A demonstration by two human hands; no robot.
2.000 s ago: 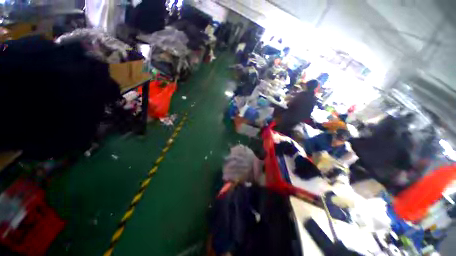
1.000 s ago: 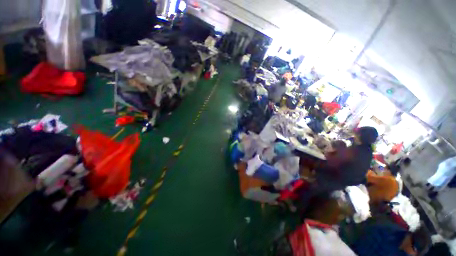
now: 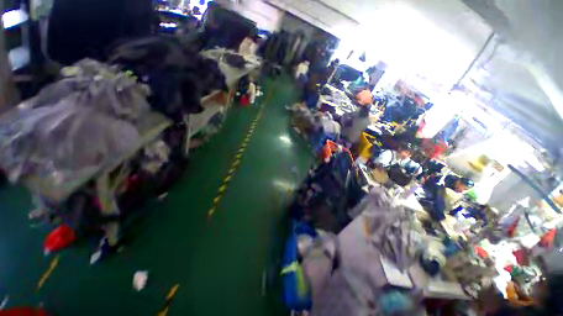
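Neither of my hands is in the picture. Nearest in front of me on the left, a large crumpled heap of grey-white cloth [image 3: 74, 126] lies on a table beside the aisle. A dark cloth heap [image 3: 170, 71] lies just behind it. On the right, grey cloth [image 3: 392, 225] lies spread over a light table, with a dark cloth pile [image 3: 333, 191] at its aisle side. The picture is blurred, so small things cannot be told.
A green floor aisle [image 3: 241, 247] with yellow-black tape [image 3: 237, 160] runs between the tables. A red thing [image 3: 60, 237] and a white scrap [image 3: 141, 279] lie on the floor at left. A blue and yellow-green bag [image 3: 296, 271] stands at the right table's edge.
The view has moved forward along the aisle. The grey-white heap is now larger and nearer at left. The orange-red bag and the dark-clothed person at right have left the view.
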